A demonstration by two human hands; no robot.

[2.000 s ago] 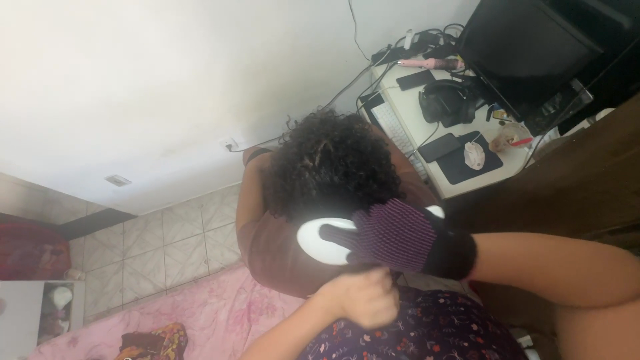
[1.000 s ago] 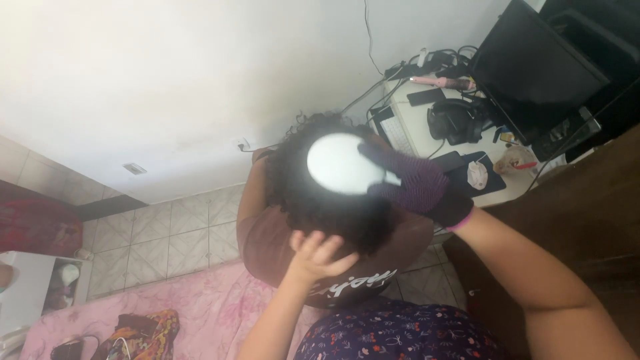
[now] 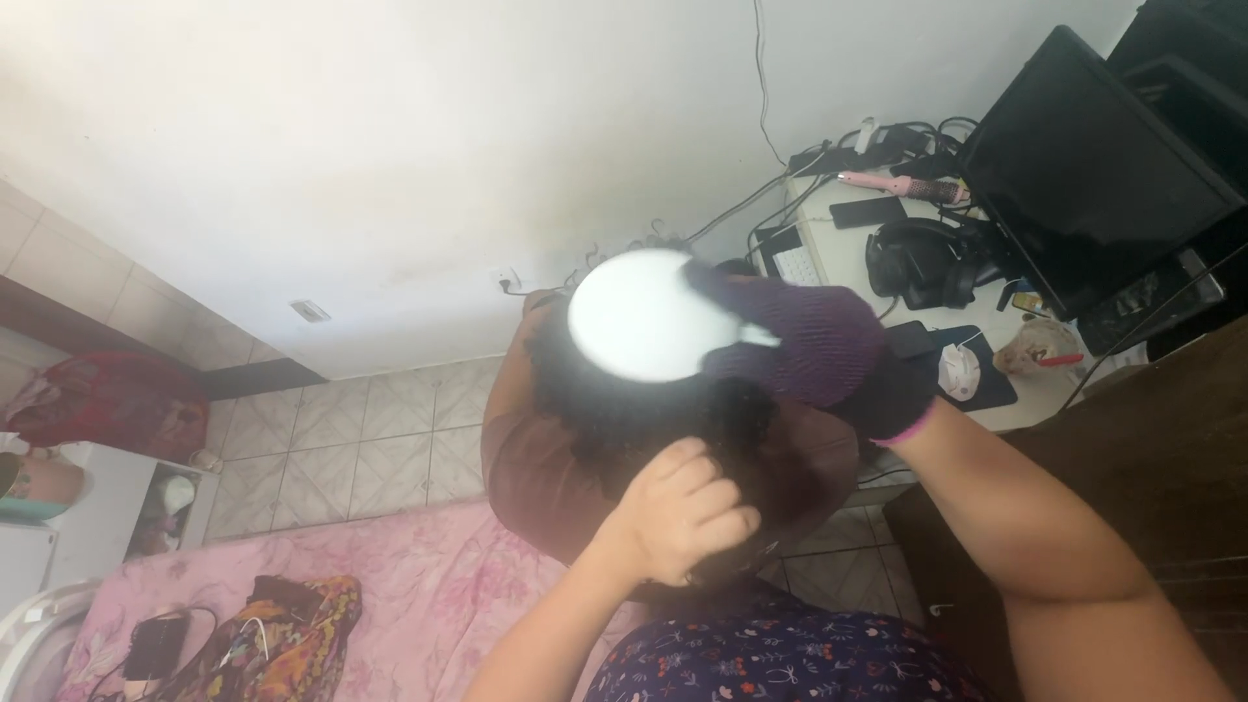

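Note:
A person in a brown shirt sits in front of me, back turned, with dark curly hair. My right hand, in a purple and black glove, is closed on a white oval-backed object, perhaps a hairbrush, held over the top of the head. Its underside is hidden. My bare left hand is at the back of the head with its fingers curled in, against the lower hair; whether it grips a lock of hair is not clear.
On the right, a desk holds headphones, a pink round hot brush, a phone and a monitor. A pink floral bedcover with a patterned cloth lies at lower left. A wall stands beyond the person.
The fingers of my left hand, spread one second ago, are now curled. My gloved right hand has gone from the upper back two seconds ago to the top of the head with the white object.

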